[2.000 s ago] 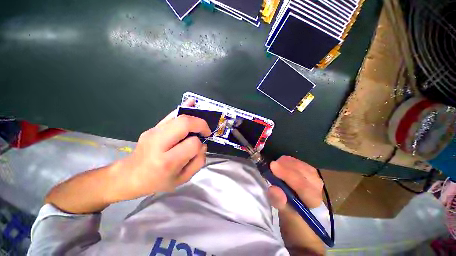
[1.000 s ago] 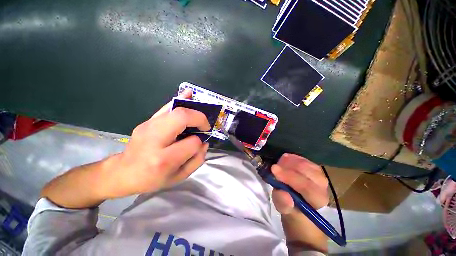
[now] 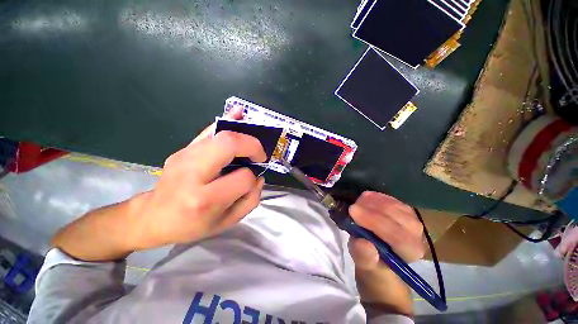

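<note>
My left hand (image 3: 212,174) grips the left end of the white-edged phone board assembly (image 3: 320,158), fingers on a black LCD screen (image 3: 250,134) lying over it. A thin line of solder wire (image 3: 263,169) shows at my left fingertips. My right hand (image 3: 388,228) holds the dark blue soldering iron (image 3: 399,267) like a pen. Its metal tip is at the orange flex cable (image 3: 281,149) in the middle of the board; exact contact is too small to tell. The board's right end is red.
A loose LCD screen (image 3: 378,87) with an orange tab lies beyond the board, below an LCD stack (image 3: 409,28). At right are a cardboard sheet (image 3: 472,136), a red-and-white tin (image 3: 529,155) and a black fan grille (image 3: 564,57). A red stool (image 3: 39,156) is at left.
The iron's tip has moved left from the board's middle to the flex cable. The faint smoke seen earlier is gone. The view has shifted slightly; both hands keep their holds.
</note>
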